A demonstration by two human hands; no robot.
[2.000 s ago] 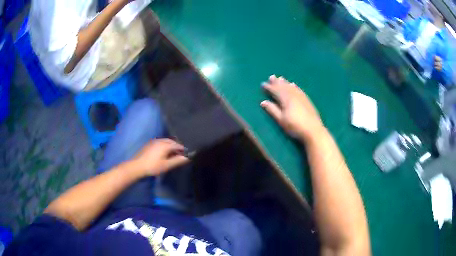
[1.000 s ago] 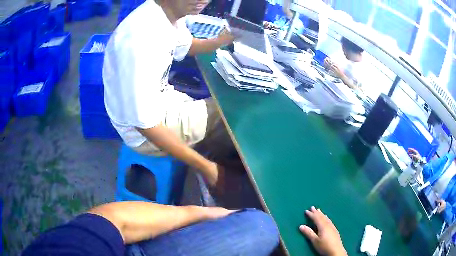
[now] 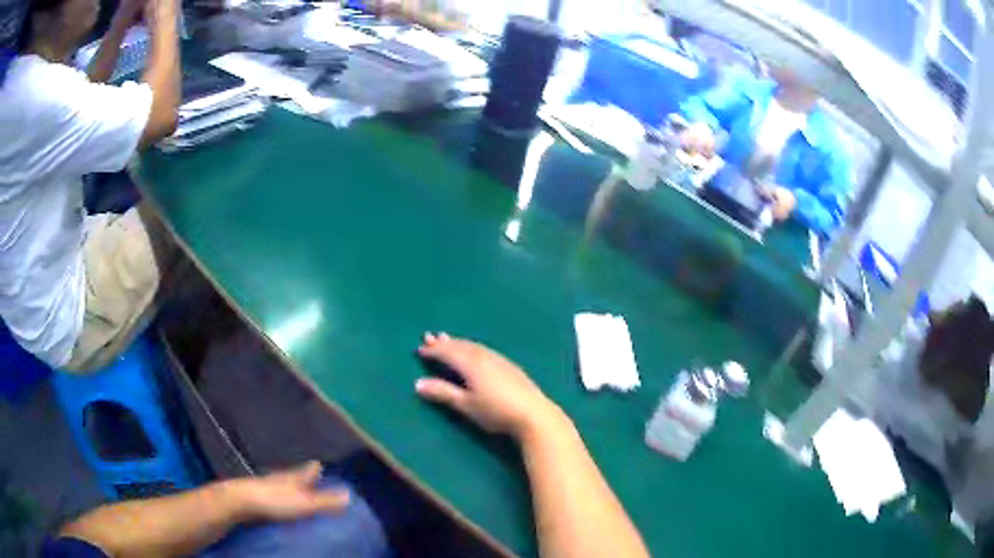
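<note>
My right hand [image 3: 485,387] rests on the green bench top [image 3: 360,229], bare and empty, with its fingers apart. My left hand [image 3: 292,494] is low at the left, over my thigh below the bench edge, palm partly turned up and holding nothing visible. A folded white wipe [image 3: 606,351] lies on the bench to the right of my right hand. A small translucent solvent bottle [image 3: 682,414] with a label and a pump-like top is beyond it.
A worker in white [image 3: 65,185] sits at left on a blue stool [image 3: 125,420]. White sheets [image 3: 398,74] and a black cylinder [image 3: 523,71] are at the back. A person in blue [image 3: 801,142] works across the bench. White pads [image 3: 861,463] lie at right beside a metal post.
The view has swung right, bringing the bottle and the person in blue further in. My left hand now shows over my thigh. The worker in white has raised an arm.
</note>
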